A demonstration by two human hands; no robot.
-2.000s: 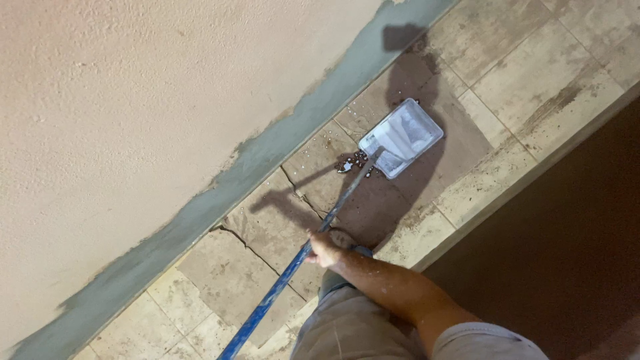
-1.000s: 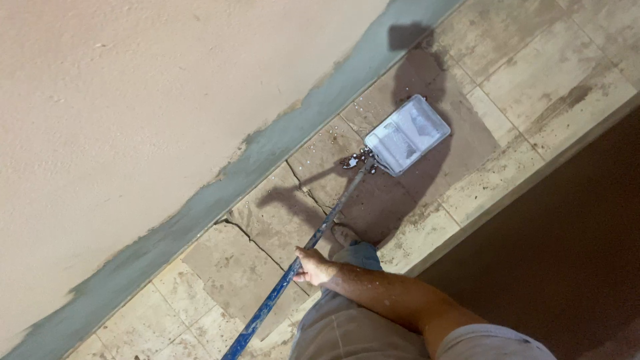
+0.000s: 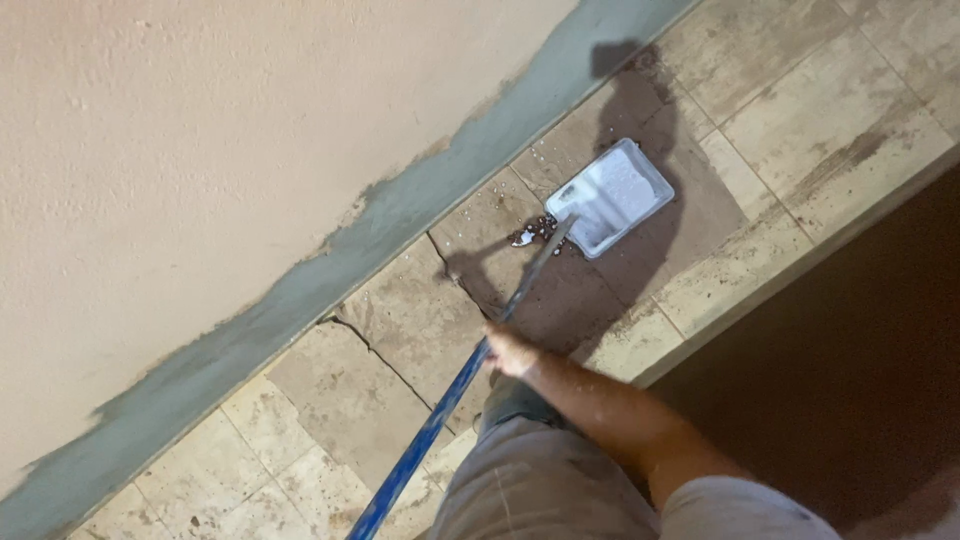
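Observation:
My right hand (image 3: 511, 351) is closed around a long blue extension pole (image 3: 439, 416), where the blue part meets a thinner grey section. The grey end of the pole reaches the near left part of a white paint tray (image 3: 628, 225) on the tiled floor. White paint lies in the tray; any roller at the pole's end cannot be made out. Beside the tray's left corner is a splash of white paint (image 3: 525, 238) with dark spots around it. The lower end of the pole leaves the view at the bottom. My left hand is not in view.
A pink textured wall (image 3: 225, 135) with a grey painted band (image 3: 405, 202) along its foot runs diagonally on the left. Brown cardboard-like sheets (image 3: 345, 405) cover part of the tile floor (image 3: 817, 135). At the right, the floor has an edge (image 3: 750, 319) beside a dark area.
The pole's far end has shifted over the tray compared with one second ago, when it was at the tray's near corner. My right hand has stayed closed on the pole.

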